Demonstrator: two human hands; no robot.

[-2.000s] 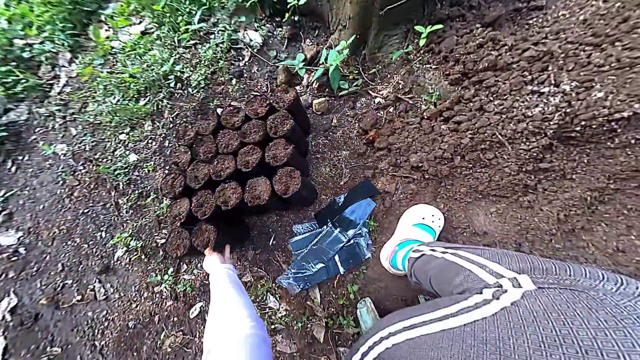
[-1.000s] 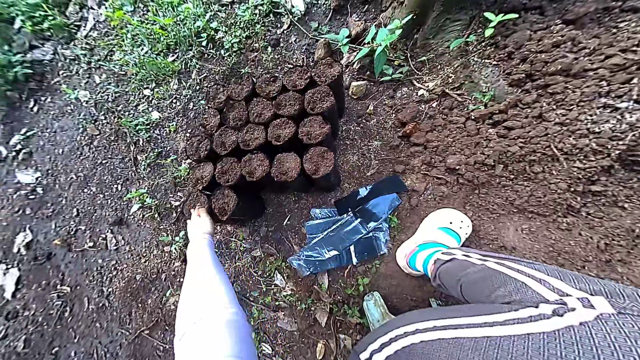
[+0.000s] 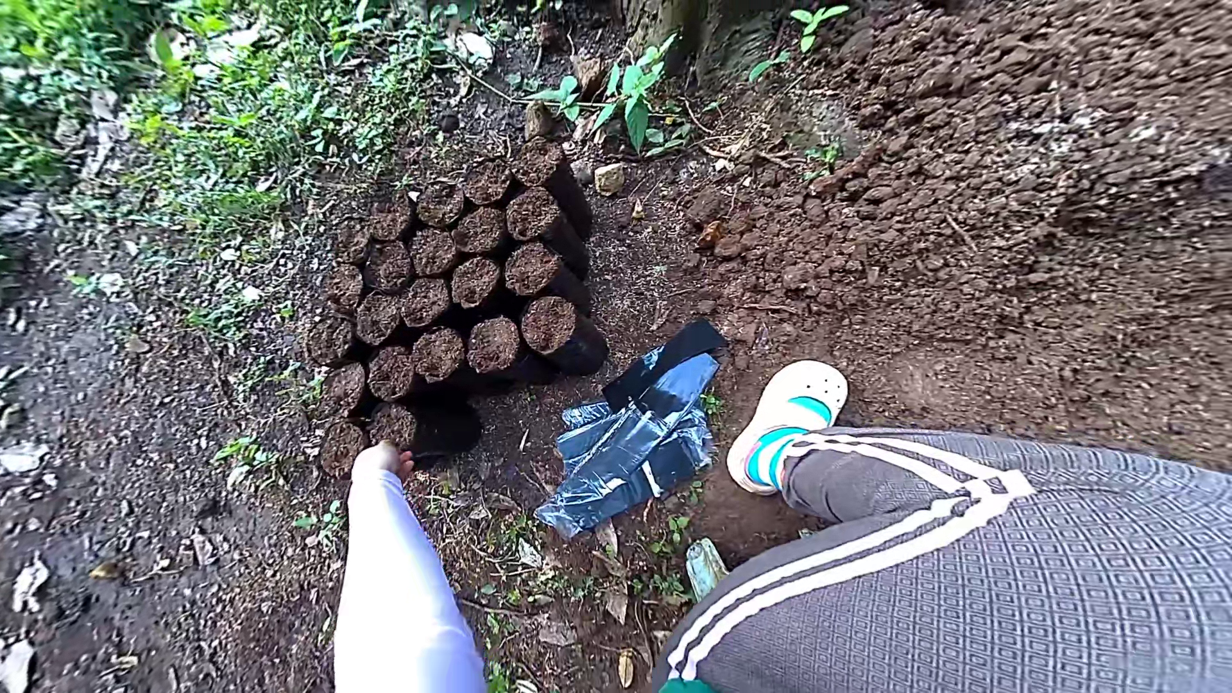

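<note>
My left hand [image 3: 384, 459], in a white sleeve, touches the lower rim of a soil-filled black plastic grow bag [image 3: 445, 429] at the near corner of a block of such bags. Its fingers are partly hidden, so their grip is unclear. That bag leans, showing its dark side. Just left of it is another filled bag [image 3: 343, 448]. The other filled bags [image 3: 440, 353] stand close together in rows behind, open tops up. A pile of flat, empty-looking black plastic bags [image 3: 635, 435] lies on the ground to the right. My right hand is out of view.
My foot in a white clog [image 3: 791, 409] is right of the flat bags. A heap of loose brown soil [image 3: 962, 212] spreads across the upper right. Behind the rows are a tree trunk base [image 3: 717, 34], a leafy seedling [image 3: 630, 96] and a small stone [image 3: 608, 179].
A second ago my left hand covered the corner bag; it has shifted slightly right, and that bag shows again beside it. The flat bags have not moved.
</note>
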